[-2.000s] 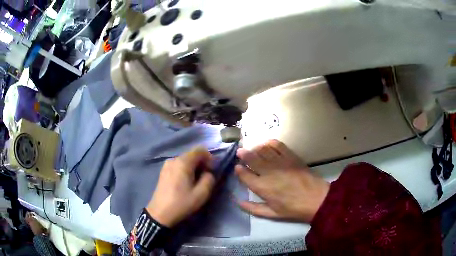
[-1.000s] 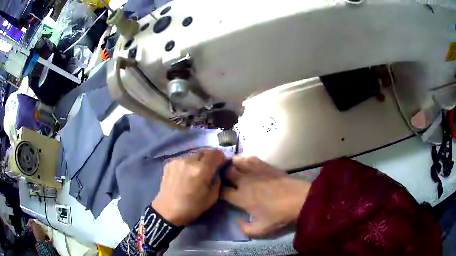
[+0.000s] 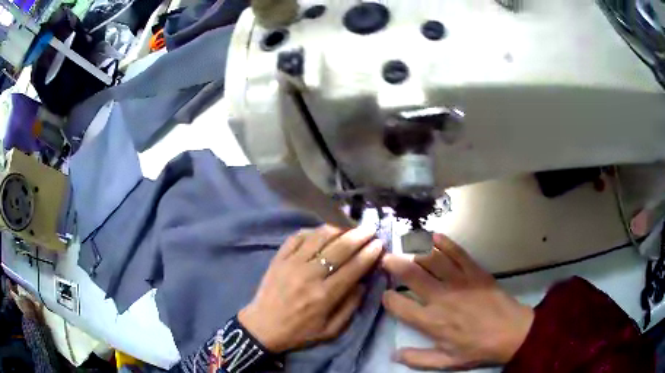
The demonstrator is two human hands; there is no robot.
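A large grey-blue garment panel [image 3: 211,240] lies in folds from the table's left to under the lit head of the cream-white sewing machine [image 3: 525,109]. My left hand [image 3: 313,284] lies flat on the panel, fingertips close to the presser foot and needle area [image 3: 379,218]. My right hand [image 3: 452,306] has spread fingers on the cloth edge and table, just right of my left fingertips. The fingertips of both hands nearly meet at the foot. The needle itself is hidden in glare and behind metal parts.
Paler cut pieces [image 3: 109,164] lie at the table's left. A yellowish second machine [image 3: 33,197] with a round handwheel stands at the far left. A black strap [image 3: 652,288] hangs at the right. Another person's arm [image 3: 36,328] shows at the lower left.
The view has moved closer to the machine head. My hands have gone from gathering the cloth edge together to lying flatter beside the foot, fingers extended.
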